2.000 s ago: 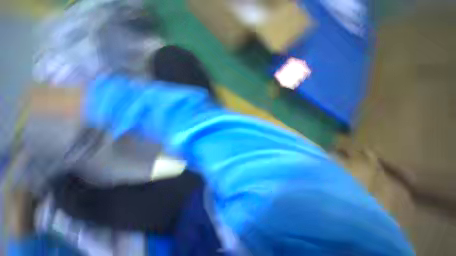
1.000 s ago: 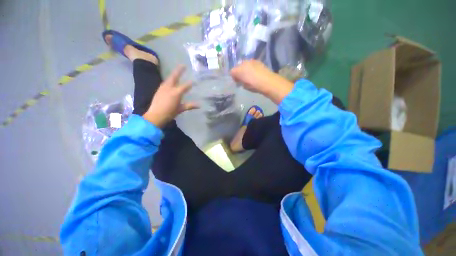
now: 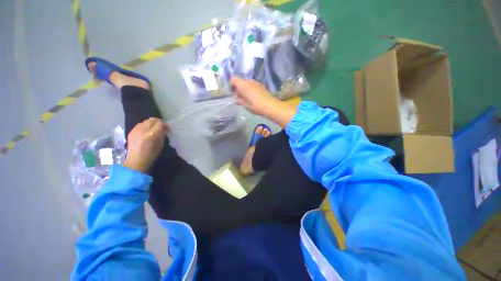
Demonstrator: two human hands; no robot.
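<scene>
A clear poly bag (image 3: 200, 114) is stretched between my hands above the floor between my legs, hard to see. My left hand (image 3: 147, 144) is closed on its left end. My right hand (image 3: 254, 97) is closed on its right end. Small silvery packets with grey contents (image 3: 222, 123) lie behind or under the bag; I cannot tell if they are inside it. A pile of bagged dark parts (image 3: 280, 52) with white labels and green stickers lies ahead. A smaller group of bagged parts (image 3: 99, 158) lies beyond my left leg.
An open cardboard carton (image 3: 379, 101) stands on the right, with clear plastic inside. Beside it is a blue platform (image 3: 464, 189) with paper sheets (image 3: 485, 170). A pale yellow sheet (image 3: 230, 181) lies between my legs. A brown carton (image 3: 483, 249) shows at the lower right.
My left hand was open and empty a second ago; it has moved down and left and closed on the bag, now pulled out between both hands. The view has shifted slightly.
</scene>
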